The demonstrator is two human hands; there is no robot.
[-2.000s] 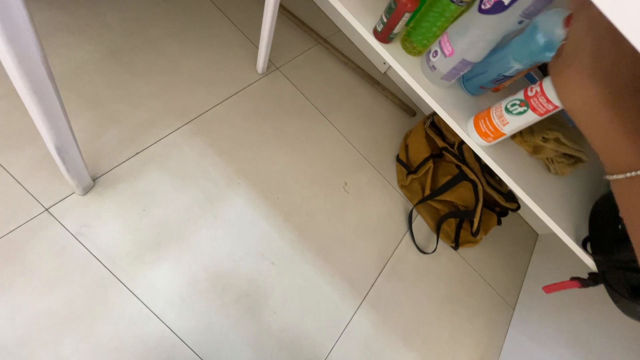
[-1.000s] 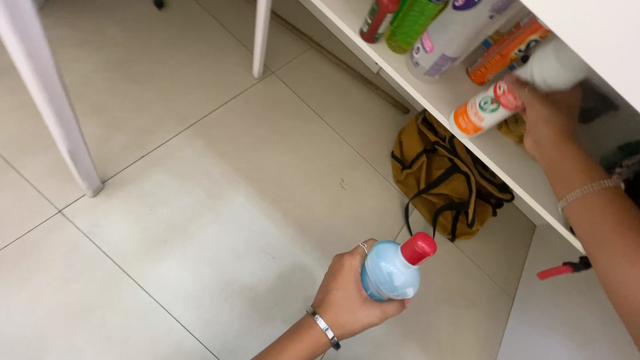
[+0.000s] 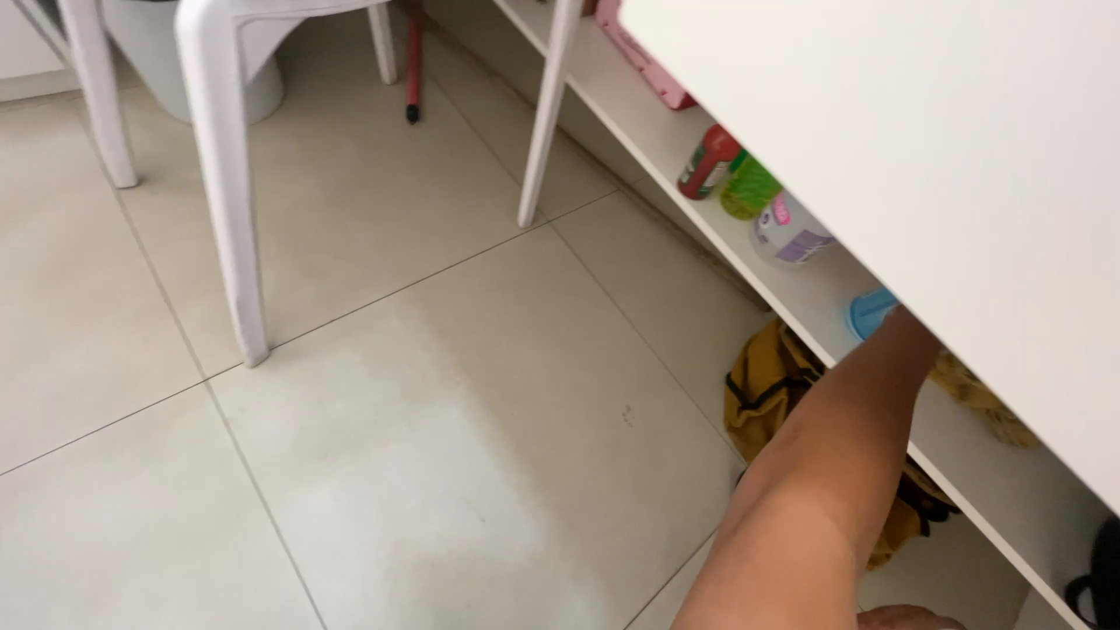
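My left forearm (image 3: 814, 472) reaches up from the bottom edge to the white shelf (image 3: 779, 280), and my left hand is hidden behind the white top panel. Close to that wrist a light-blue bottle (image 3: 868, 313) shows on the shelf, partly covered; whether the hand touches it cannot be seen. Only a sliver of my right hand (image 3: 910, 618) appears at the bottom edge, its fingers out of sight. Farther left on the shelf stand a clear bottle with a purple label (image 3: 792, 232), a green bottle (image 3: 750, 188) and a red bottle (image 3: 707, 164).
A brown cloth bag with black straps (image 3: 761, 389) lies on the tiled floor below the shelf. Brown cloth (image 3: 984, 402) is on the shelf. The white panel (image 3: 919, 157) overhangs it. A white plastic chair's leg (image 3: 223, 192) and a pink object (image 3: 643, 57) are at left and top.
My left hand, earlier holding the blue bottle over the floor, has gone into the shelf. My right hand has left the shelf and the red-and-white container. The view has shifted left.
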